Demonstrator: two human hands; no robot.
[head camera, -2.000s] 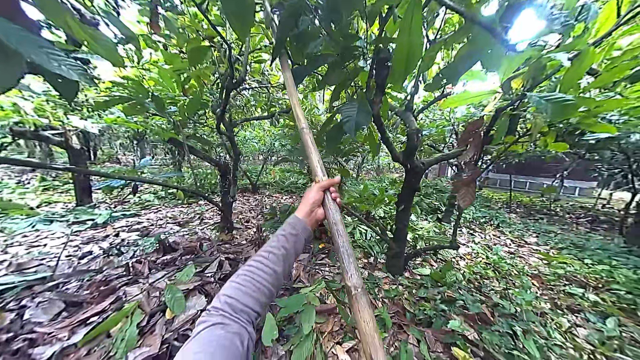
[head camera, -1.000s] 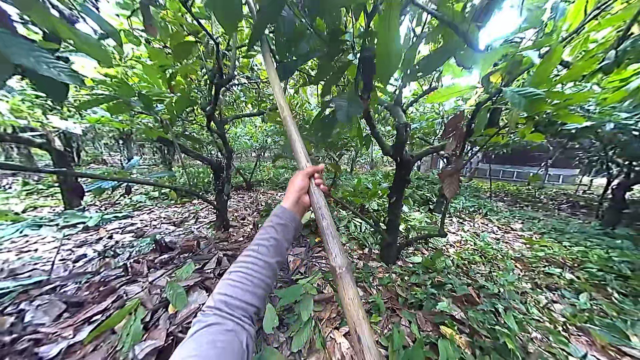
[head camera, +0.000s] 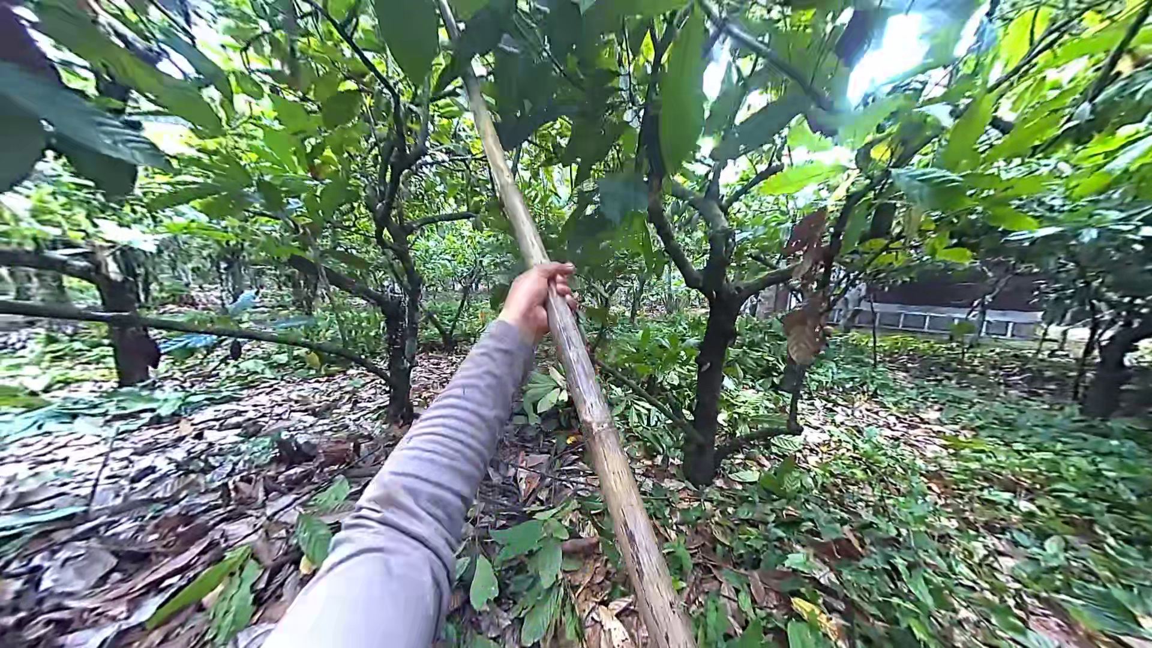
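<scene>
My left hand (head camera: 537, 300), in a long grey sleeve, is closed around a long bamboo pole (head camera: 589, 405) near the middle of the view. The pole slants from the bottom edge, right of centre, up to the left, and its upper end is lost among the leaves. Its lower end is cut off by the frame. My right hand is not in view. Dark leafy branches hang over and around the upper part of the pole.
A dark, forked tree trunk (head camera: 711, 378) stands right of the pole, another slim trunk (head camera: 402, 351) to its left. A thin bare branch (head camera: 225, 333) reaches across the left side. Dry leaves (head camera: 180, 531) and low green plants (head camera: 945, 522) cover the ground. A low pale structure (head camera: 954, 319) stands far right.
</scene>
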